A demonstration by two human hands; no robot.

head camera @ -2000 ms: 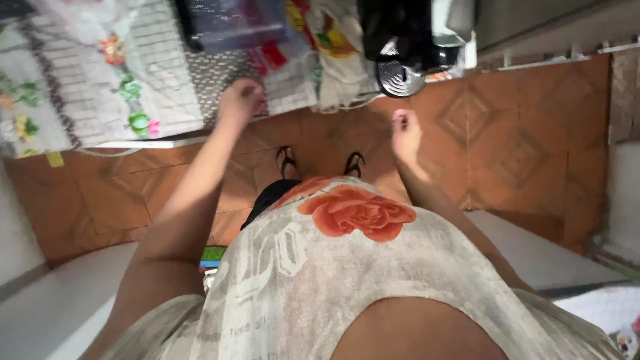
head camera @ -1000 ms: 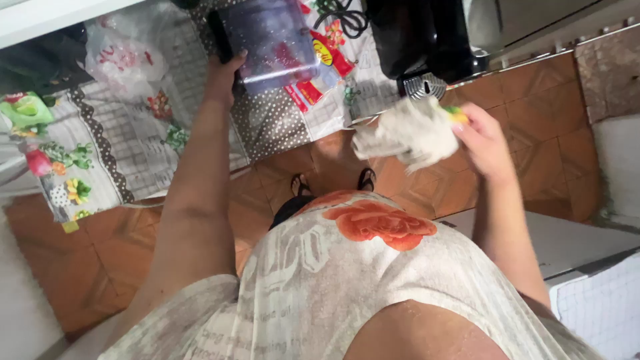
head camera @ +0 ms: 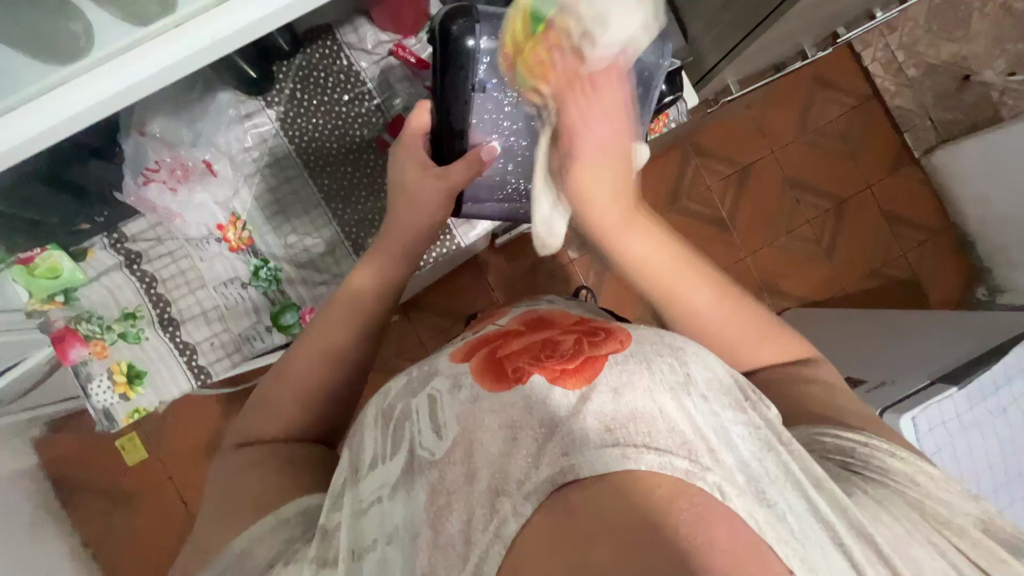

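A clear plastic container with a black base is tilted in front of me, with shiny drops or specks on its side. My left hand grips it near the black part, the thumb on the clear wall. My right hand, blurred, holds a white cloth with a yellow, green and orange pattern against or just over the container. Part of the cloth hangs down past the container's edge. The far end of the container is hidden by the cloth and my right hand.
Below lies a patterned cloth cover on a counter. On it are a clear plastic bag with red print, a green packet and red packets. A white shelf edge crosses the upper left. Tiled floor shows at right.
My left hand has lifted the container off the counter cover. My right hand has brought the cloth from the right over to the container. Two seconds ago my right hand held no cloth.
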